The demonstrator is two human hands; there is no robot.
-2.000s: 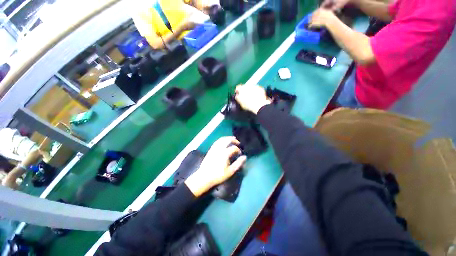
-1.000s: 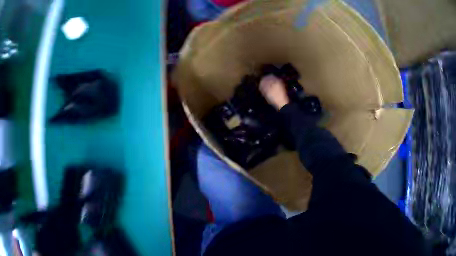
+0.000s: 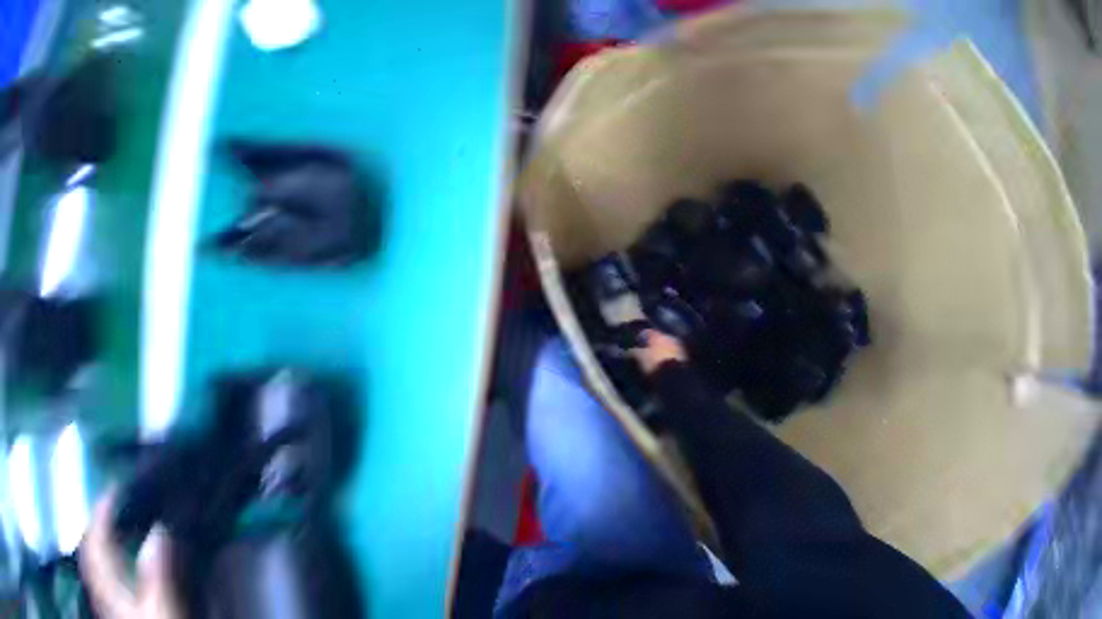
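My right hand (image 3: 659, 352) is down in the tan cardboard drum (image 3: 955, 423), at the left side of a pile of black plastic shells (image 3: 749, 278). Its fingers are small, blurred and partly hidden among the shells, so its grip cannot be told. My left hand (image 3: 127, 568) is blurred at the lower left, beside black parts (image 3: 284, 447) on the teal bench (image 3: 423, 302). Whether it holds one cannot be told. A single black shell (image 3: 308, 212) lies higher up on the bench.
A green conveyor with a white edge rail (image 3: 175, 230) runs along the left, with blurred black units (image 3: 73, 115) on it. A small white block (image 3: 280, 19) lies at the bench's top. My leg in blue jeans (image 3: 598, 447) is between bench and drum.
The view has turned from the bench to the drum. Since the last frame my right hand has moved within the drum toward its near left wall. My left hand has come into view at lower left.
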